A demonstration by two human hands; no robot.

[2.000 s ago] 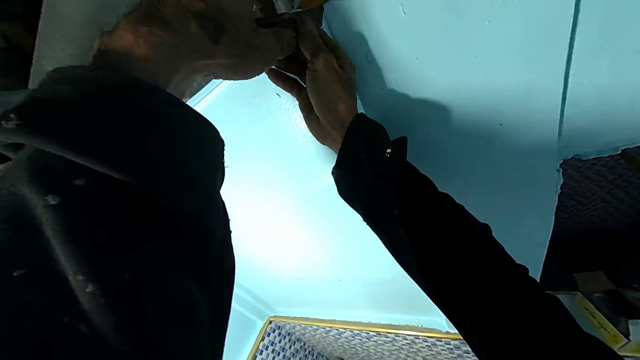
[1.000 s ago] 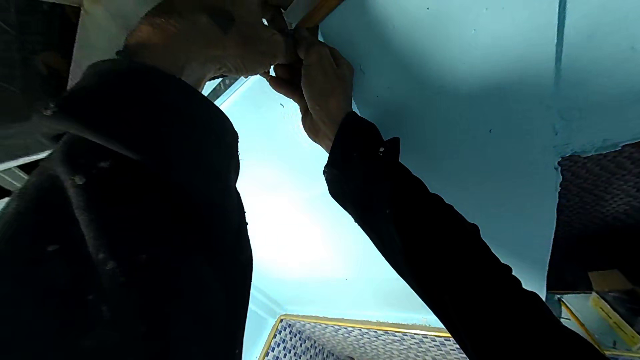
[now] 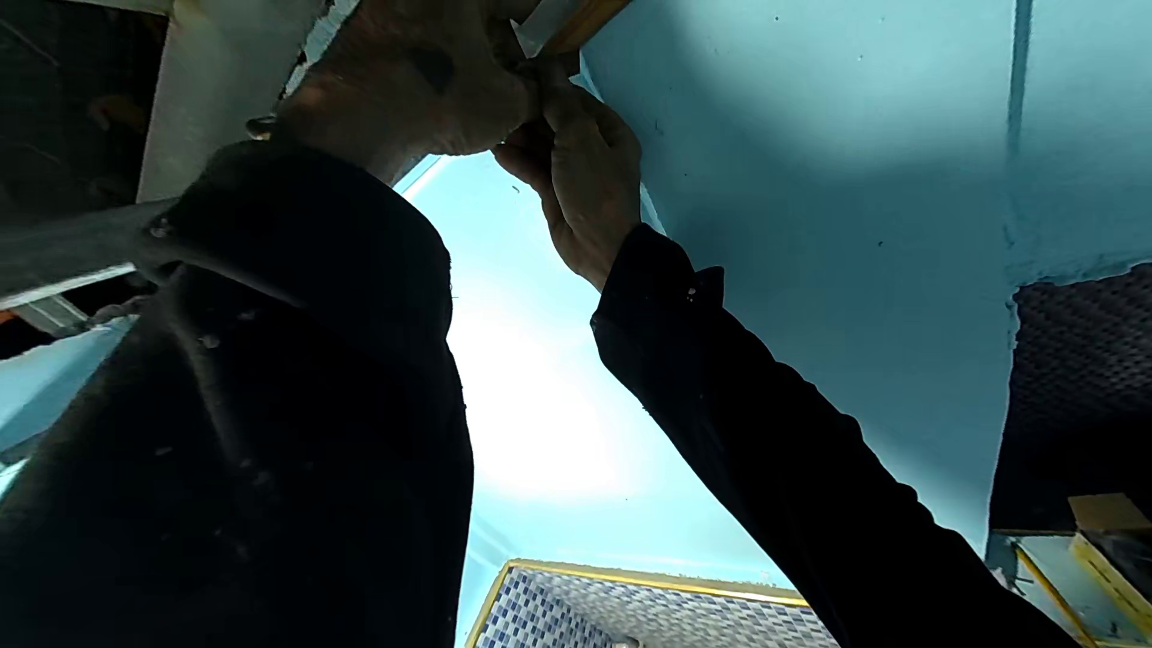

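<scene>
My left hand (image 3: 418, 85) is raised at the top of the head view, its back toward the camera and part of it cut off by the frame edge. My right hand (image 3: 589, 180) meets it from below right, with bent fingers close together at the left hand's thumb side. What lies between the fingertips is hidden. Just above them, a brown wooden-looking piece (image 3: 589, 22) and a pale, flat, blade-like piece (image 3: 544, 22) enter from the top edge; whether a hand holds them cannot be told. Dark sleeves cover both forearms.
Light blue painted panels (image 3: 837, 180) surround the hands. A pale beam (image 3: 211, 90) and a grey bar (image 3: 72, 243) cross the left. Yellow trim (image 3: 666, 585) edges a blue-and-white checkered surface (image 3: 540, 612) below. Right, a ragged-edged dark opening (image 3: 1080, 387) sits above a yellow-edged box (image 3: 1111, 571).
The hands stay together at the top. More of the brown piece and the pale flat piece beside them shows than two seconds ago. The view has shifted slightly.
</scene>
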